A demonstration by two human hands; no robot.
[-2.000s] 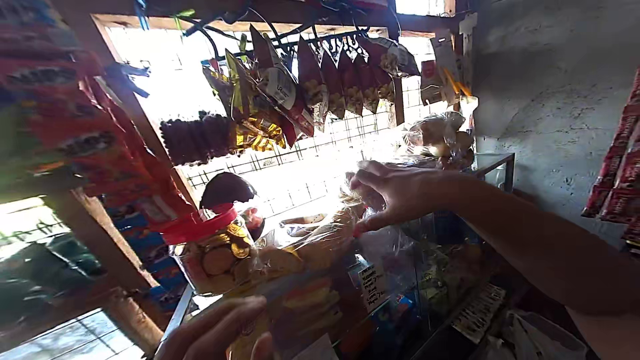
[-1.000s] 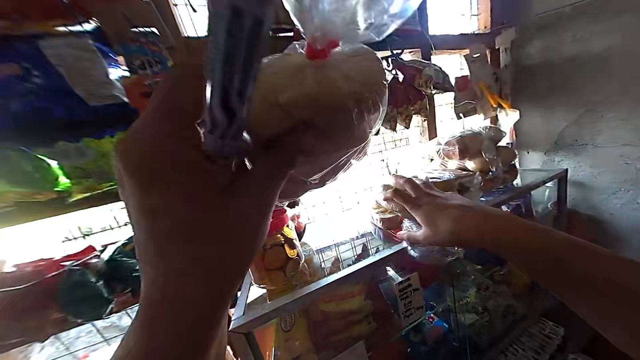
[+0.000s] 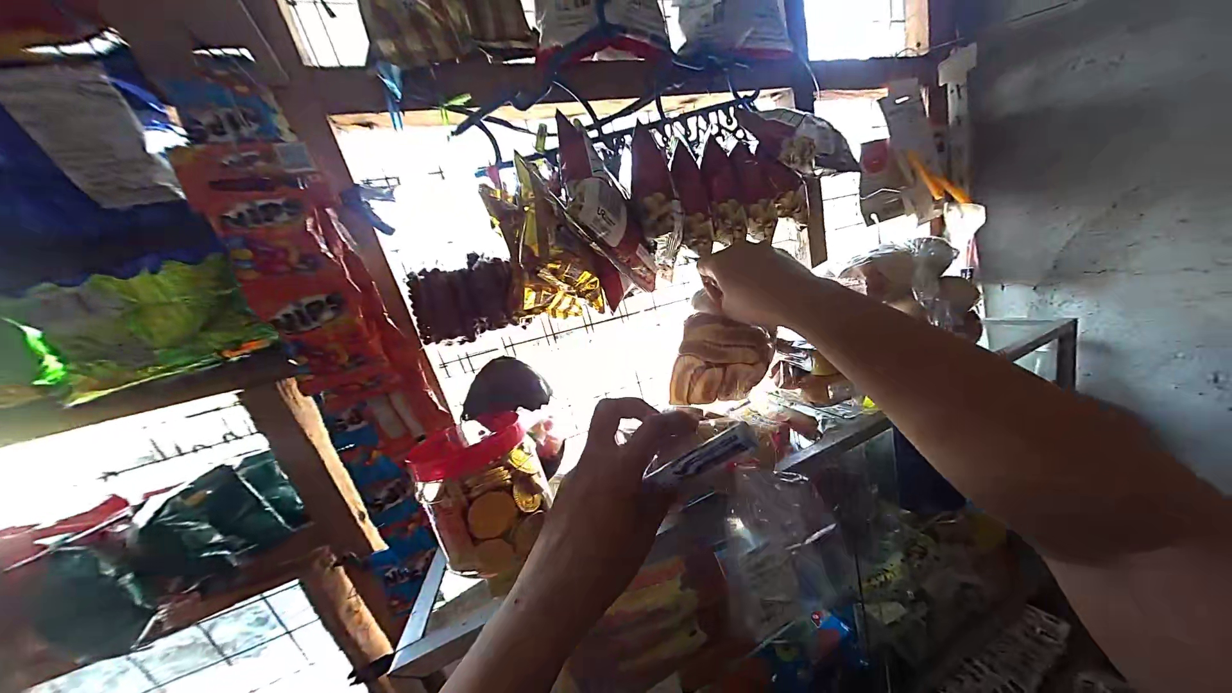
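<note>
My right hand [image 3: 751, 281] is closed on the top of a clear plastic bag of bread rolls [image 3: 722, 358], which hangs just over the glass counter. Lower and to the left, my left hand [image 3: 626, 462] has its fingers bent around a small white packet with dark print [image 3: 701, 456]. Left of that hand stands a clear jar with a red lid [image 3: 489, 496], filled with gold-coloured round pieces. An empty-looking clear plastic bag [image 3: 782, 539] shows below my left hand, by the counter front.
Snack packs [image 3: 688, 192] hang from a rack above my hands. Strips of candy packets [image 3: 289, 260] hang on the wooden post at left. The metal-edged glass counter [image 3: 452, 635] runs toward the grey wall [image 3: 1097, 192]. More bagged bread [image 3: 890, 269] lies at its far end.
One second ago my left hand held a red-tied bag of bread and the packet close to the camera; it is now lower, over the counter. My right hand has risen and closed on a bag of rolls.
</note>
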